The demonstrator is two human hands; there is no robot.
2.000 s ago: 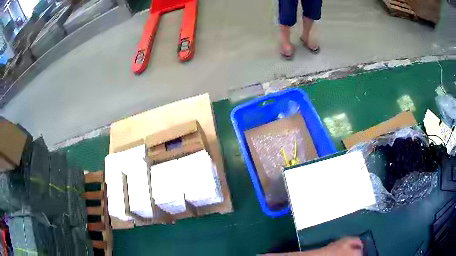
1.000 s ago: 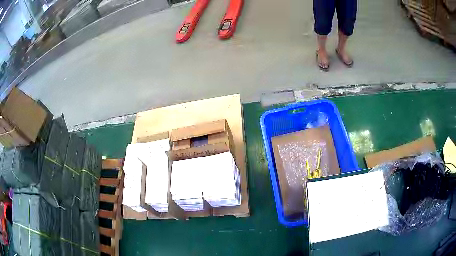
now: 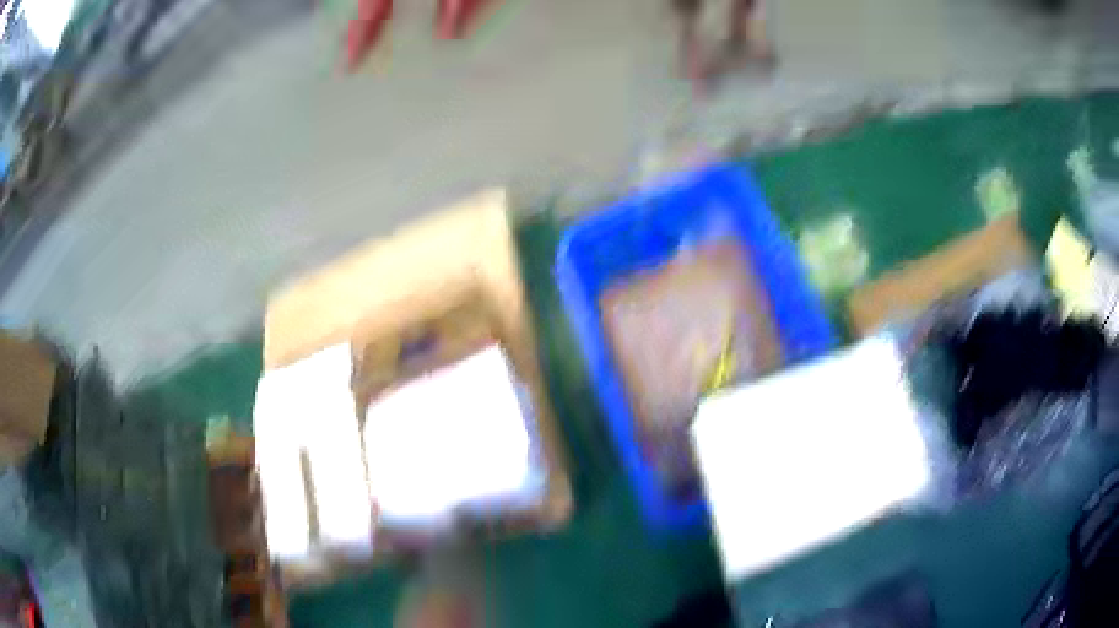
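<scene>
The picture is strongly blurred. A skin-coloured blur at the bottom edge, left of centre, looks like my left hand (image 3: 442, 601), cut off by the edge; its fingers and anything in them cannot be made out. My right hand is out of the picture. A white sheet (image 3: 812, 456) lies on the green table (image 3: 816, 586), overlapping the blue bin. The black cable bundle (image 3: 1012, 368) sits in its clear bag (image 3: 1025, 451) to the right. A dark flat shape (image 3: 890, 607), perhaps a black panel, shows at the bottom edge.
The blue bin (image 3: 594, 331) holds brown cardboard and yellow strips. A pale board (image 3: 387, 276) on the floor bears a carton and white stacks (image 3: 452, 429). Wrapped grey stacks (image 3: 123, 491) stand left. Dark panels (image 3: 1092, 564) are at lower right. A person's feet show beyond.
The view has swung and blurred. The skin-coloured blur has come in at bottom left of centre, where one second ago no hand showed. Two seconds ago a hand was at lower right, by a dark panel.
</scene>
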